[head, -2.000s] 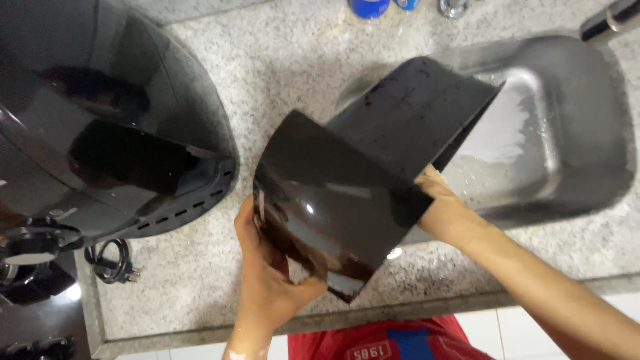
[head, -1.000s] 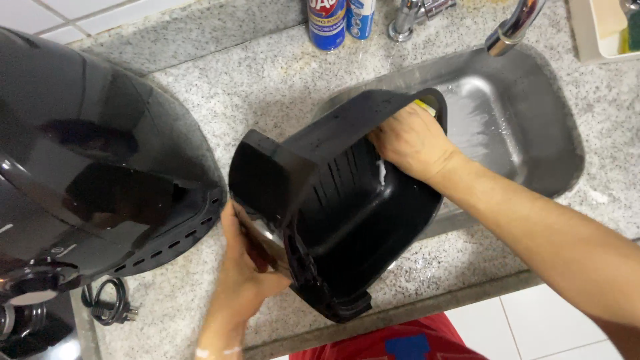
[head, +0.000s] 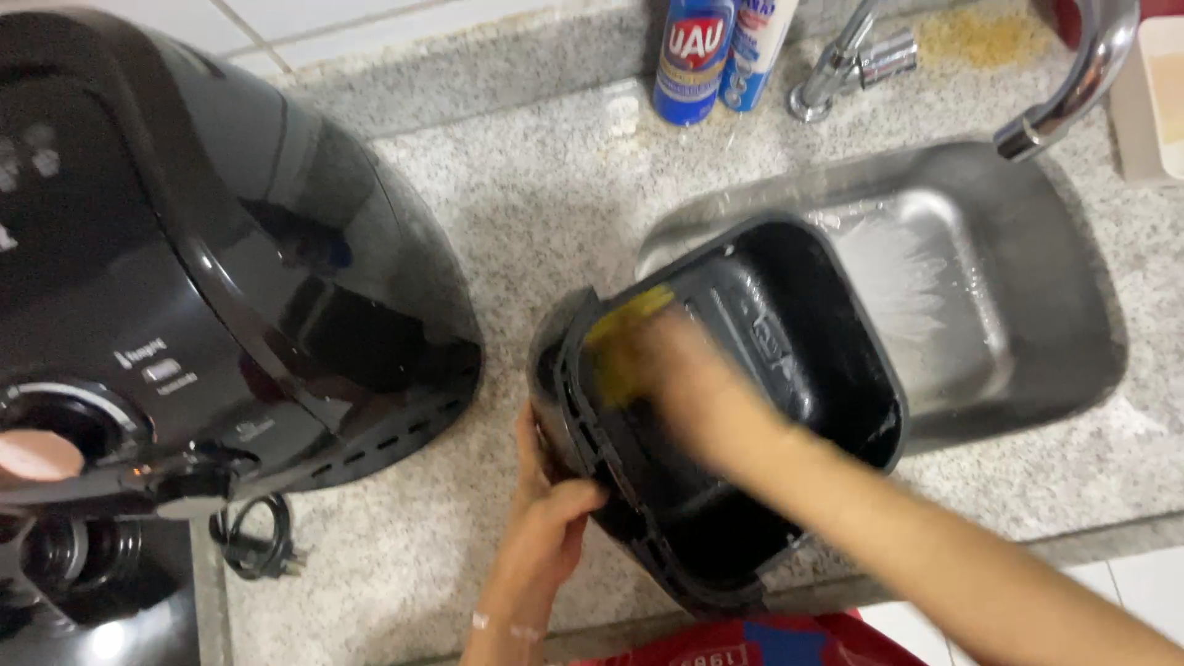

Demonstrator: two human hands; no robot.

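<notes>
A black air fryer drawer [head: 832, 370] is tilted with its open top toward the camera, between the air fryer body and the sink. My left hand [head: 550, 518] grips its curved front panel [head: 555, 388] from the lower left, thumb near the rim. Inside the drawer, my right hand [head: 689, 379], blurred by motion, holds a yellow sponge [head: 624, 342] against the inner wall on the front-panel side. Part of the sponge is hidden by the fingers.
The black air fryer body [head: 277, 240] stands at left, its power cord [head: 259, 536] coiled below. A steel sink [head: 1045, 305] with a chrome faucet [head: 1082, 92] lies right. Two bottles [head: 689, 65] stand by the backsplash; a stovetop [head: 102, 610] is lower left, a plastic tray [head: 1142, 102] upper right.
The drawer has turned from showing its outside to showing its open inside. My right hand has moved with the sponge from the drawer's sink-side edge to its front-panel side. My left hand keeps its hold.
</notes>
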